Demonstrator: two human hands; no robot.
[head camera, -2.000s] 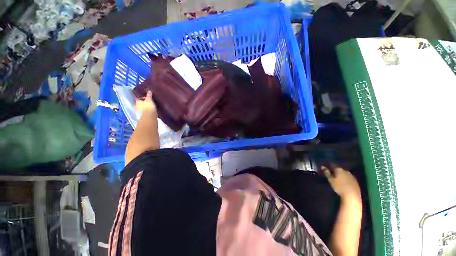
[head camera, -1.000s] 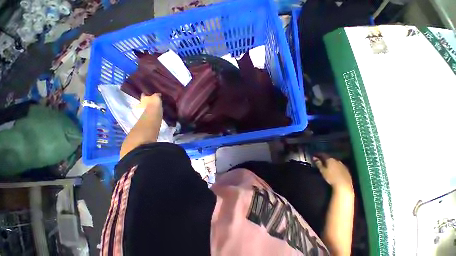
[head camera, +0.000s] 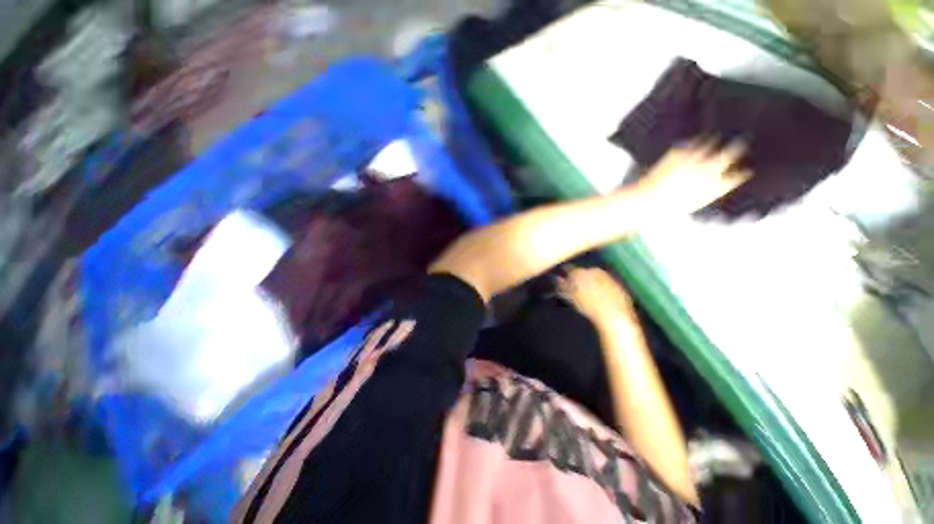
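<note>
A dark maroon fabric piece (head camera: 789, 133) lies on the white sewing table. My left hand (head camera: 702, 176) reaches across from the left over the table edge, with blurred fingers on the cloth's near left part; whether they grip it is unclear. My right hand (head camera: 594, 292) is low by my lap, below the left forearm, fingers loosely apart with nothing visible in them. More maroon fabric (head camera: 353, 256) lies in the blue crate (head camera: 277, 128) at left, beside a whitish sheet or bag (head camera: 220, 317).
The table's green edge (head camera: 707, 353) runs diagonally between my lap and the white top. Small red and dark snips (head camera: 865, 425) appear at the table's right side. Blurred scraps cover the floor at upper left. Another blue crate part is behind the first.
The view has swung right. My left hand has moved from the crate to the table, where a maroon piece now shows. The crate's left part now shows more white. My right hand remains near my lap.
</note>
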